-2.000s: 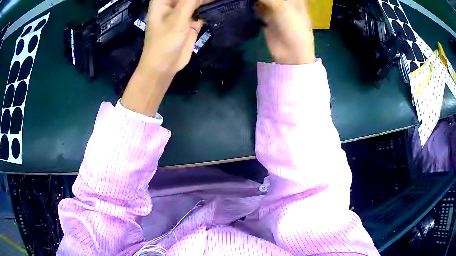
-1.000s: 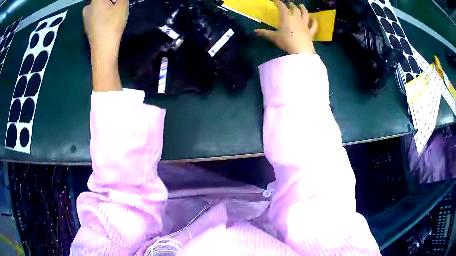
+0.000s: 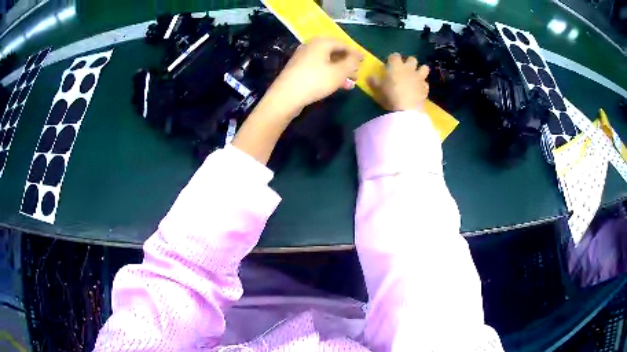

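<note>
A long yellow label backing sheet [image 3: 313, 24] runs diagonally across the bench, from the top middle down to the right under my hands. My right hand [image 3: 404, 81] rests on the sheet with its fingers curled over it. My left hand [image 3: 323, 67] is just left of it, fingertips pinched at the sheet; a small pinkish-white bit shows at them, and whether it is a label cannot be told. A heap of labelled black plastic parts [image 3: 199, 82] lies left of and partly behind my left arm, several with white strip labels [image 3: 237, 84].
More black parts [image 3: 498, 89] lie in a heap on the right. Foam pad sheets lie at the left [image 3: 58, 137] and right [image 3: 533, 65] of the bench. Spare label sheets [image 3: 581, 179] hang over the right front edge. Dark crates stand below the bench at both sides.
My left hand has moved right from the far left of the heap to the yellow sheet. The sheet now lies more steeply diagonal and shows more of its length. The view has tilted up slightly.
</note>
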